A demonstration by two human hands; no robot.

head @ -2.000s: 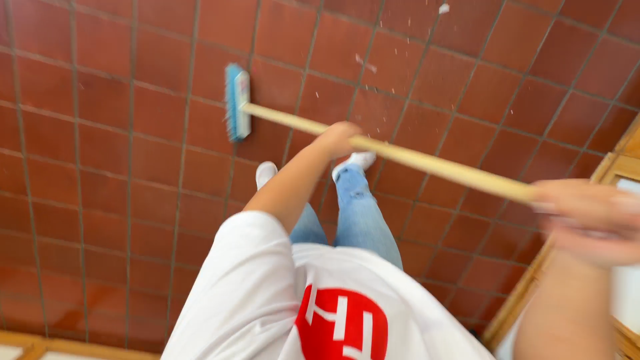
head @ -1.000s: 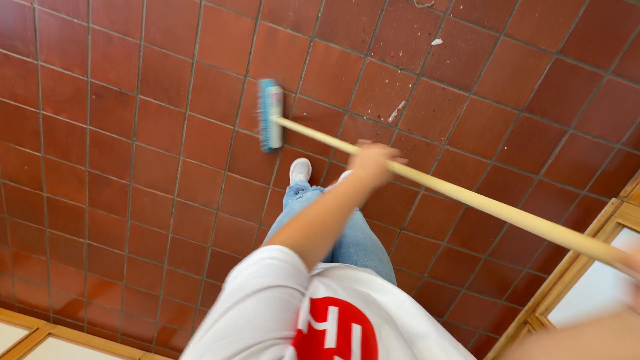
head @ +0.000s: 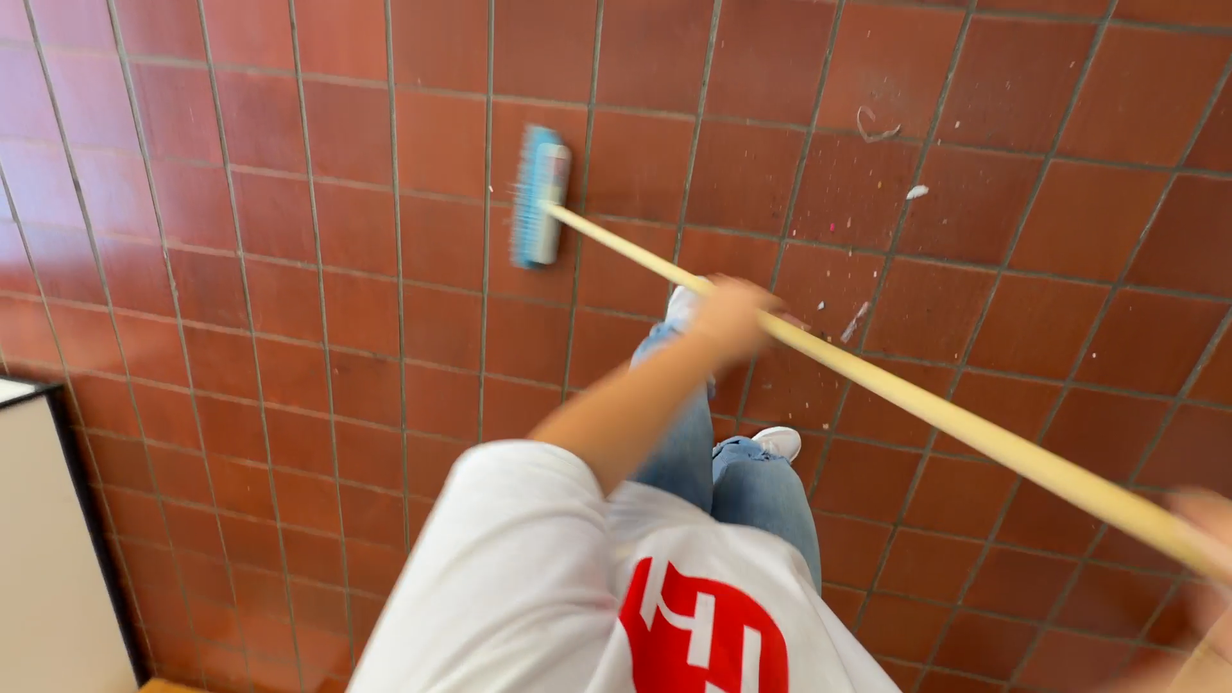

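Note:
A push broom with a blue-bristled head (head: 541, 197) rests on the red-brown tile floor, left of my feet. Its pale yellow handle (head: 905, 399) slants from the head down to the lower right. My left hand (head: 733, 318) is closed around the lower part of the handle, nearer the head. Near the top end, at the right edge of the view, my right hand (head: 1203, 539) grips the handle; it is blurred and partly cut off.
Small white scraps (head: 916, 192) and a thin curled strand (head: 874, 125) lie on the tiles right of the broom head, with crumbs around them. My white shoes (head: 778, 443) stand below. A black-edged white panel (head: 58, 539) is at the lower left.
Both hands stay on the handle. The view has shifted, and my feet are now spread apart in a stepping pose. The wood-framed edge at the right in the earlier frames is out of view.

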